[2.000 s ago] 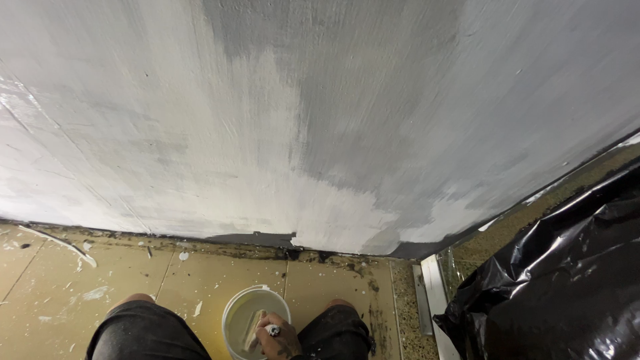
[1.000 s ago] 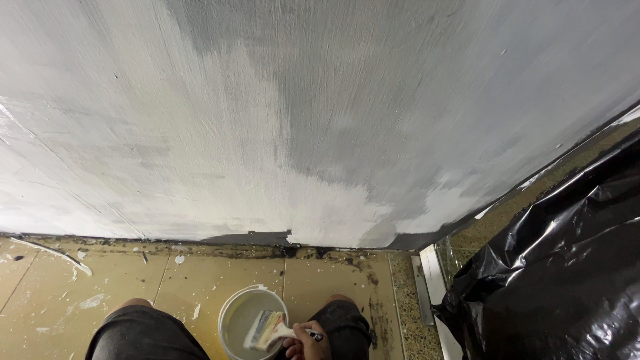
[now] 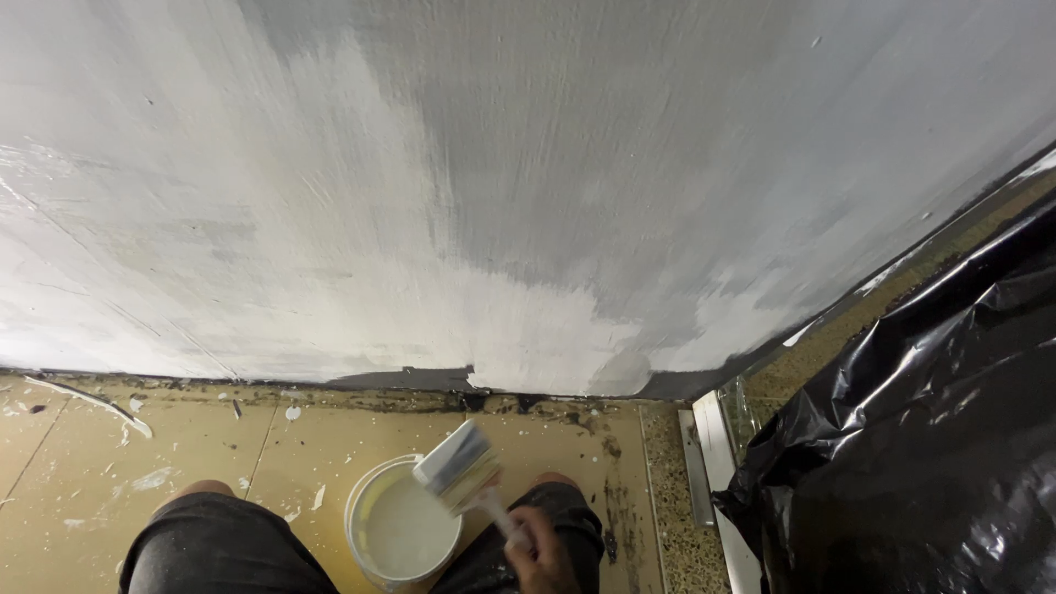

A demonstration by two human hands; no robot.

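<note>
My right hand (image 3: 540, 554), low in the view, grips the pale handle of a wide paintbrush (image 3: 459, 469). White paint coats the bristles, which point up and left over the right rim of a round plastic bucket (image 3: 355, 528). White paint (image 3: 410, 528) lies inside the bucket, which stands on the floor between my knees. In front rises a wall (image 3: 528, 330) with whitish paint streaked over grey. Dark grey patches (image 3: 429, 378) remain visible along its lower edge. My left hand is out of view.
Beige floor tiles (image 3: 190, 437) carry paint spatters and a white-smeared strip (image 3: 91, 398) at the left. Black plastic sheeting (image 3: 907, 429) covers the right side. A speckled stone strip (image 3: 676, 487) and a white frame edge (image 3: 716, 462) run beside it. My knees flank the bucket.
My right hand has lifted the paintbrush from inside the bucket and moved to the right; the bristles now show above the rim.
</note>
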